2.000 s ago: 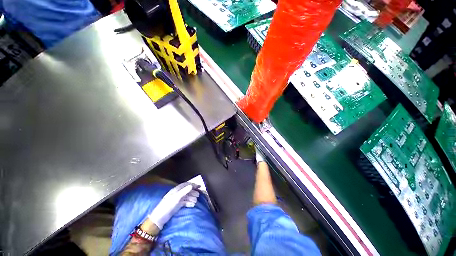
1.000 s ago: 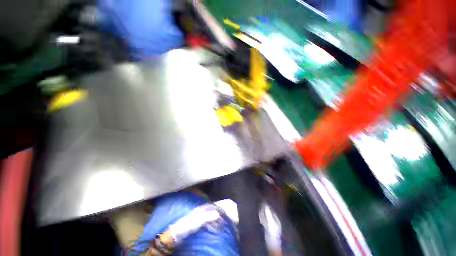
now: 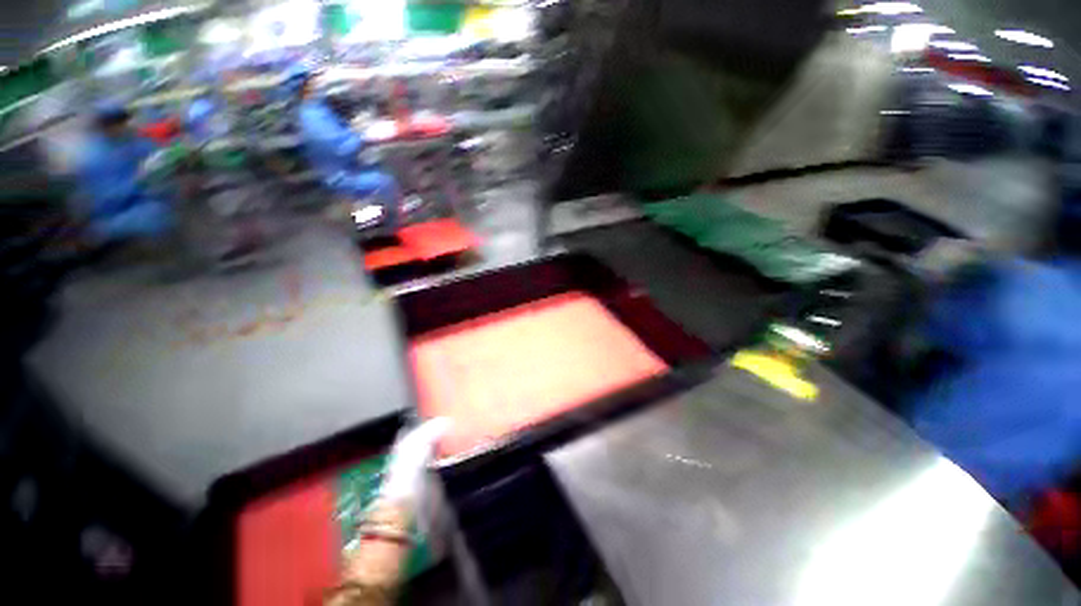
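Note:
The view is blurred by motion. My left hand [image 3: 409,468], in a white glove with a bracelet at the wrist, reaches over the near black tray at lower centre. It overlaps a green circuit board [image 3: 356,491] in that tray. The fingers are too blurred to tell whether they grip the board. The tray has a red liner [image 3: 285,545]. Beyond my hand is a larger black tray with a light red-orange liner [image 3: 539,361]. My right hand cannot be made out in view.
A shiny metal plate [image 3: 699,509] lies at lower right, with a yellow item [image 3: 776,373] at its far corner. A grey surface [image 3: 225,355] is at left. A person in blue [image 3: 1014,367] is close at right. Other people in blue [image 3: 338,148] are farther back at left.
The view has swung left from the conveyor to the trays. My left hand has moved from my lap to the near tray. My right hand, earlier beside the conveyor, no longer shows.

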